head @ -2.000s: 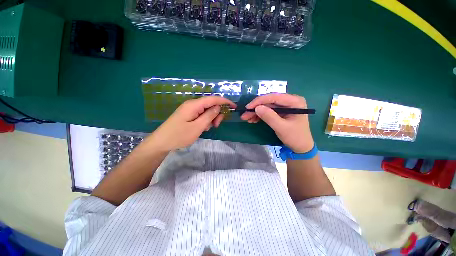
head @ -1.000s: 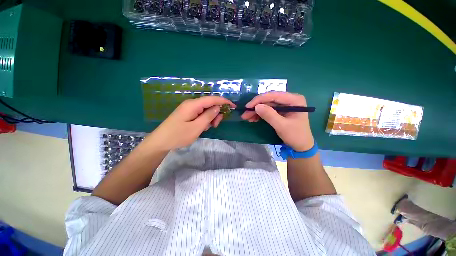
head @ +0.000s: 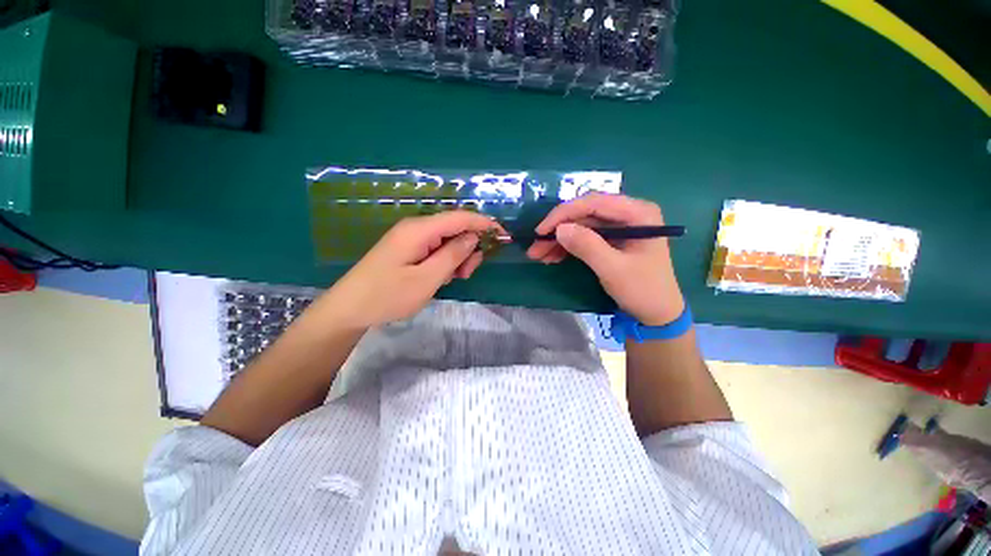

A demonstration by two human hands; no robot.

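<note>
My left hand [head: 422, 261] pinches a small dark olive-gold component [head: 491, 238] between thumb and fingertips, over the near edge of the adhesive sheet. My right hand [head: 612, 255], with a blue band on the wrist, holds a slim black pen-like tool [head: 641, 231], handle pointing right and its thin tip at the component. Whether the tip touches cannot be told. The flat shiny adhesive sheet [head: 353, 223] lies on the green mat, olive at the left, clear and silvery at the right, partly hidden by both hands.
A clear blister tray [head: 467, 60] of dark parts lies at the back. A green vented box [head: 76, 119] and small black box [head: 207, 89] stand left. An orange-and-white sheet pack [head: 815, 252] lies right. A white parts tray [head: 187, 337] sits below the bench edge; a person's leg [head: 951, 456] shows lower right.
The black tool's handle has tilted slightly and my right hand has shifted a little. My left hand keeps its pinch. The person's leg at lower right has moved.
</note>
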